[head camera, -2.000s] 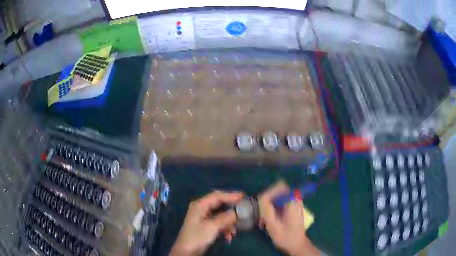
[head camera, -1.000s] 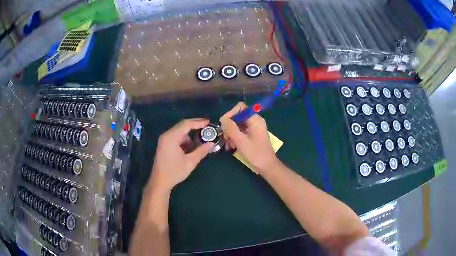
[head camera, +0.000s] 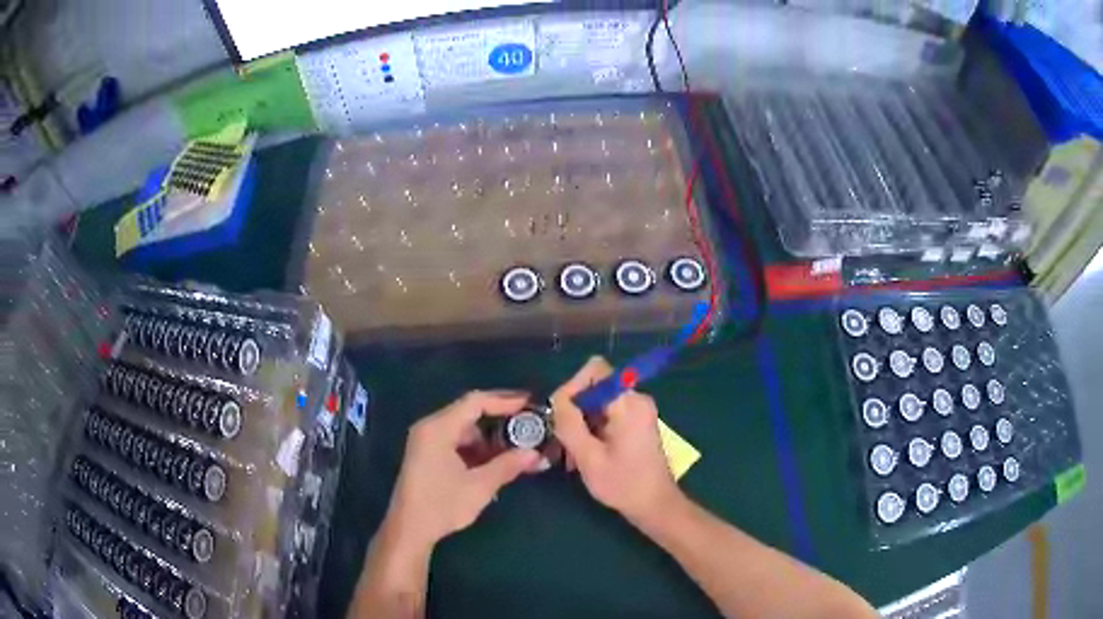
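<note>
My left hand (head camera: 450, 463) holds a round component (head camera: 525, 429) with a black rim and silver-white centre between its fingers and thumb, above the green mat. A shiny edge shows beneath it, partly hidden by the fingers. My right hand (head camera: 614, 453) grips a blue pen tool (head camera: 654, 360) with a red spot. The tool's tip is at the component's right edge, hidden by the fingers. A thin red lead (head camera: 692, 206) trails from the tool toward the back. A pale-yellow sticker sheet (head camera: 679, 452) lies on the mat, partly under my right hand.
The centre tray (head camera: 399, 260) holds several discs near its front right. Clear trays of upright discs (head camera: 276, 453) stand left. A right tray (head camera: 1040, 411) holds flat discs in a grid. Empty ribbed trays (head camera: 871, 169) are stacked rear right. A blue holder with sticker sheets (head camera: 206, 169) lies rear left.
The view has tilted down, then back up. My hands stay together around the component, which now shows its face upward rather than blurred. The pen tool stays in my right hand.
</note>
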